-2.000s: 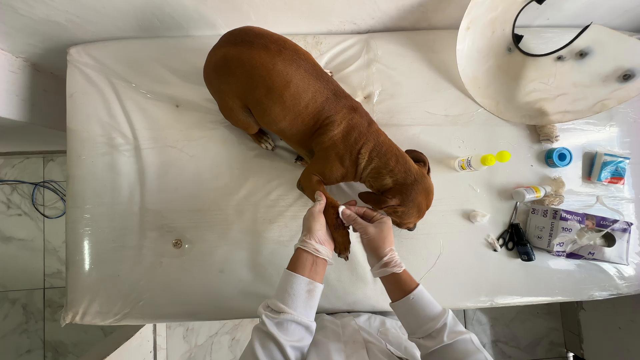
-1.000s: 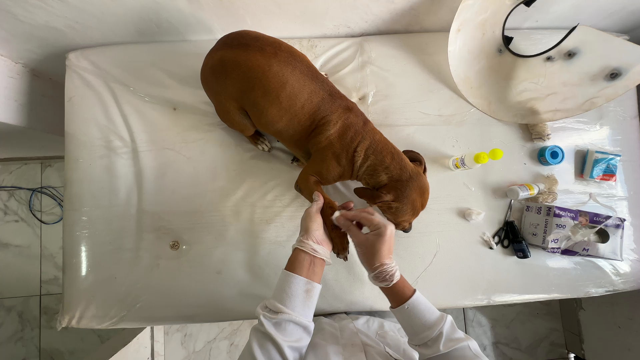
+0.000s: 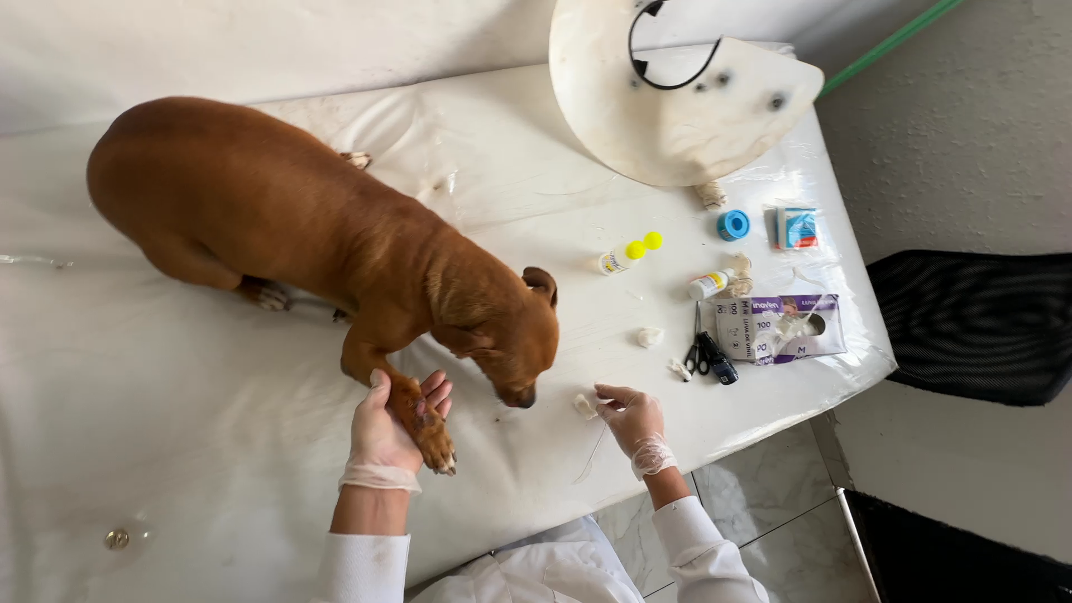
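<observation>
A brown dog (image 3: 276, 201) lies on a table under a clear plastic cover, its head lowered to the right. My left hand (image 3: 389, 431), in a thin clear glove, cradles its front leg from below; a reddish sore (image 3: 420, 410) shows above the paw (image 3: 437, 448). My right hand (image 3: 630, 419), also gloved, is low over the table right of the dog's muzzle, fingertips beside a white cotton piece (image 3: 584, 407). Whether the fingers touch or grip the cotton is unclear. Another cotton wad (image 3: 650, 337) lies farther back.
To the right are black scissors (image 3: 697, 356), a dark small bottle (image 3: 718, 358), a vinyl glove box (image 3: 779, 328), a white bottle (image 3: 709, 285), an open yellow-capped bottle (image 3: 620, 258), a blue tape roll (image 3: 733, 225) and a plastic cone collar (image 3: 670, 109). A black mesh chair (image 3: 976, 327) stands beyond the table's edge.
My right hand has moved away from the dog's leg, rightward to the cotton on the table. My left hand still supports the leg. The view has shifted to the right.
</observation>
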